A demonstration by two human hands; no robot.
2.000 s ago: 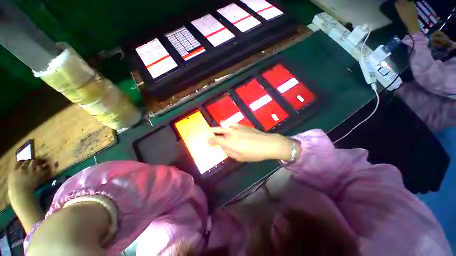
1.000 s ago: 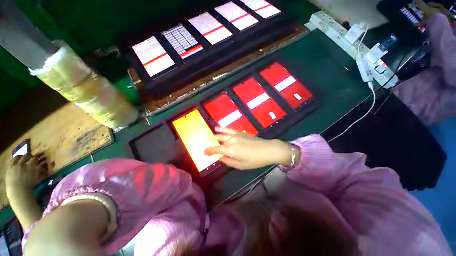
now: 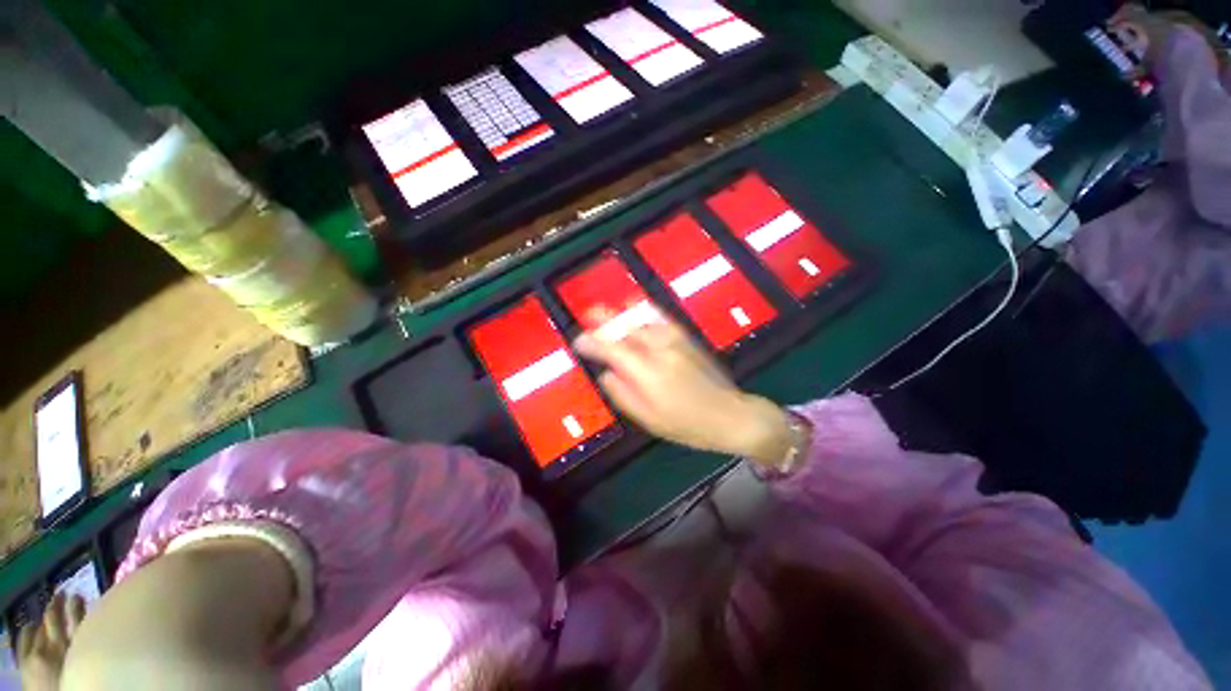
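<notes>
The front phone tray [image 3: 864,280] holds several phones side by side, and its leftmost slot is empty. Their screens are red with a white band. My right hand [image 3: 664,382] is over the second phone from the left [image 3: 604,288], with its fingertips at the white band and nothing seen in it. Whether they touch the glass I cannot tell. The leftmost phone [image 3: 536,382] is uncovered. My left sleeve and part of the bare arm are at the lower left; my left hand is not in view.
A rear phone tray [image 3: 797,65] holds phones with red-banded white screens. A taped post [image 3: 243,243] and a wooden board [image 3: 176,371] with a white-screen phone [image 3: 60,448] are at left. A power strip [image 3: 932,115] with a white cable is at right. Other people's hands show at left [image 3: 43,651] and right.
The leftmost phone's screen has turned from yellow-orange to red with a white band. My right hand has moved off it to the second phone. The other person's hand has left the phone on the board.
</notes>
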